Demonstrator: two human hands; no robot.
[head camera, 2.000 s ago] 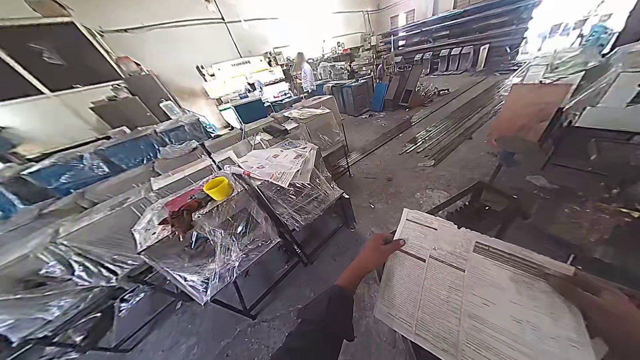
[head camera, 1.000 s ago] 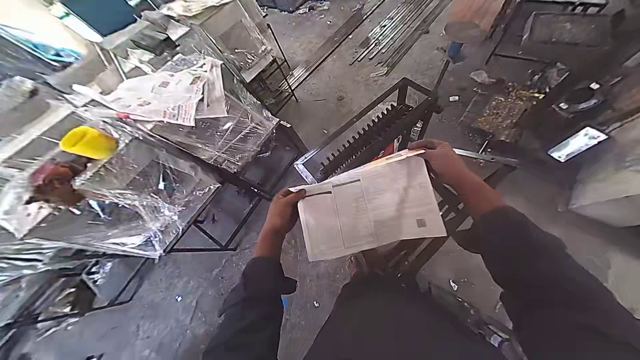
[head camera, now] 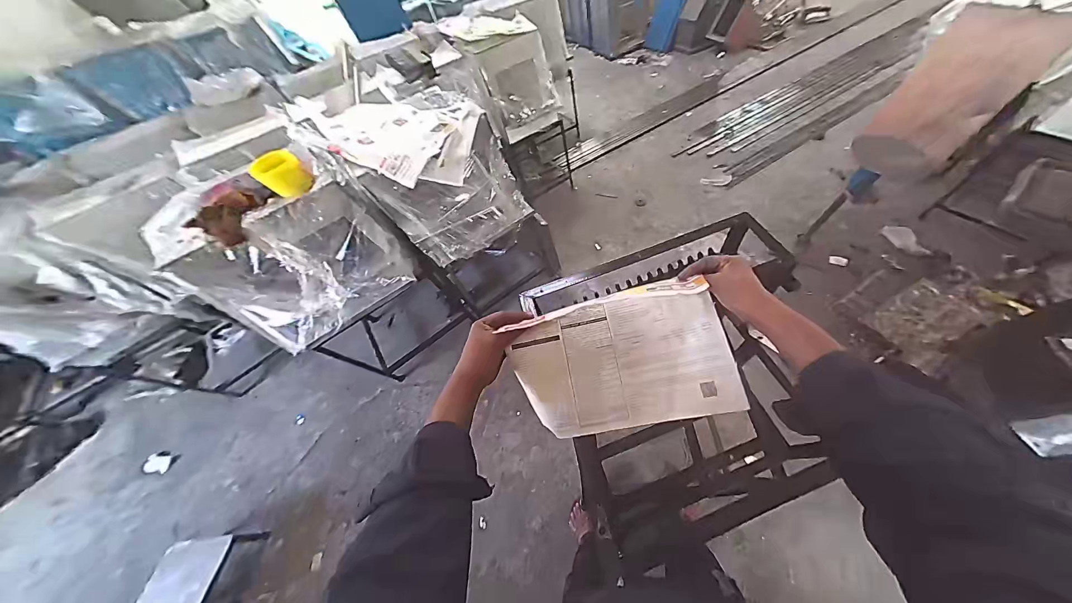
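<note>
A folded newspaper sheet point(head camera: 632, 360), printed with columns of small text and a small square code, is stretched between my two hands. My left hand point(head camera: 494, 347) pinches its upper left corner, and my right hand point(head camera: 722, 280) grips the upper right corner. Along its top edge runs a folded strip with some orange print. Beneath and behind the paper stands a dark metal frame point(head camera: 745, 230) with a toothed bar point(head camera: 670, 270) across its far side. The paper hides part of this frame.
Plastic-wrapped metal units on stands fill the left; on them lie newspaper sheets point(head camera: 394, 138), a yellow container point(head camera: 283, 173) and a brown object point(head camera: 224, 216). Metal lengths point(head camera: 754, 117) lie on the floor beyond. A reddish-brown panel point(head camera: 938, 84) is at right. A flat plate point(head camera: 186, 569) lies lower left.
Two seconds ago the newspaper was farther right and showed a two-page spread; it now shows as a smaller folded sheet before me, with both hands on its top corners. The view has tilted down.
</note>
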